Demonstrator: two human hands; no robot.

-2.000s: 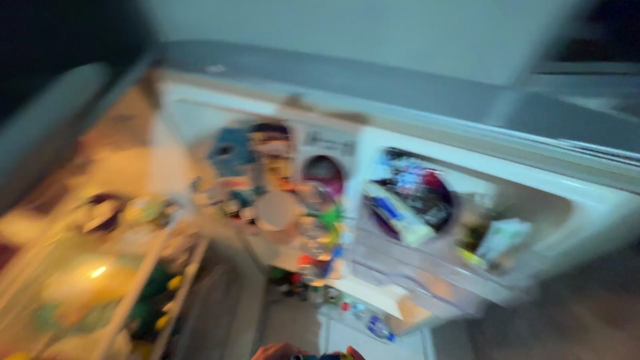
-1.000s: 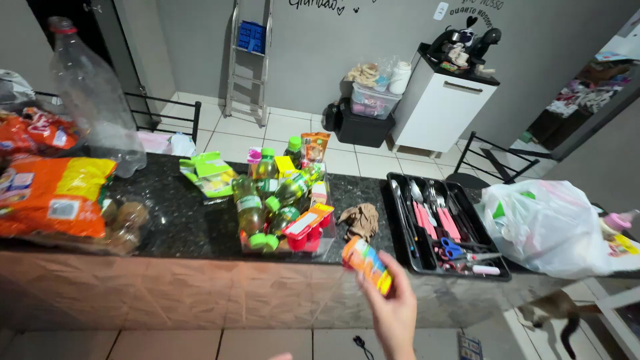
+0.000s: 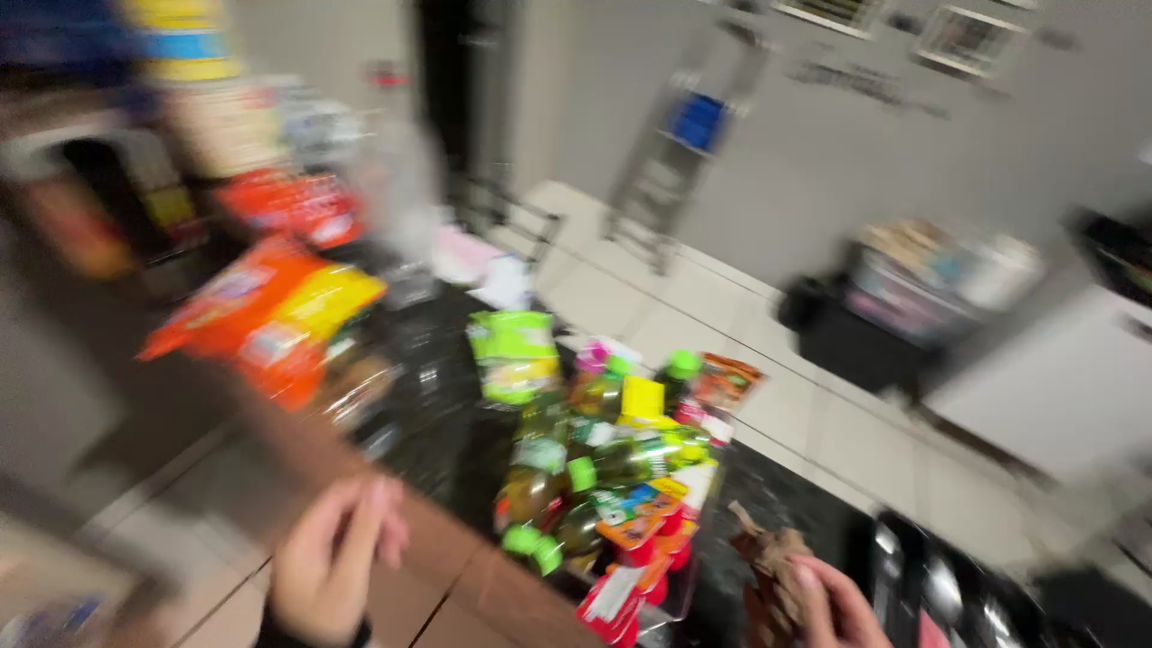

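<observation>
My right hand point(image 3: 837, 601) is at the lower right with its fingers on a crumpled brown paper or bag point(image 3: 774, 567) on the black stone counter point(image 3: 450, 396). Left of it stands a clear bin point(image 3: 679, 589) packed with green-capped bottles point(image 3: 540, 468), red yogurt-like cups point(image 3: 621, 598) and an orange-and-blue pack point(image 3: 641, 513). Near the counter's front edge hovers my left hand point(image 3: 337, 549), fingers together, and nothing shows in it. The view is blurred.
Orange and yellow bags point(image 3: 279, 315), a large clear bottle point(image 3: 396, 171) and green packets point(image 3: 515, 355) lie along the counter to the left. A black cutlery tray point(image 3: 945, 585) is at the right edge. Behind are a ladder point(image 3: 670, 171) and a black box point(image 3: 855, 337).
The orange-and-blue pack, in my right hand a second ago, now lies in the bin. My right hand has moved to the crumpled brown item. The view has tilted and swung left.
</observation>
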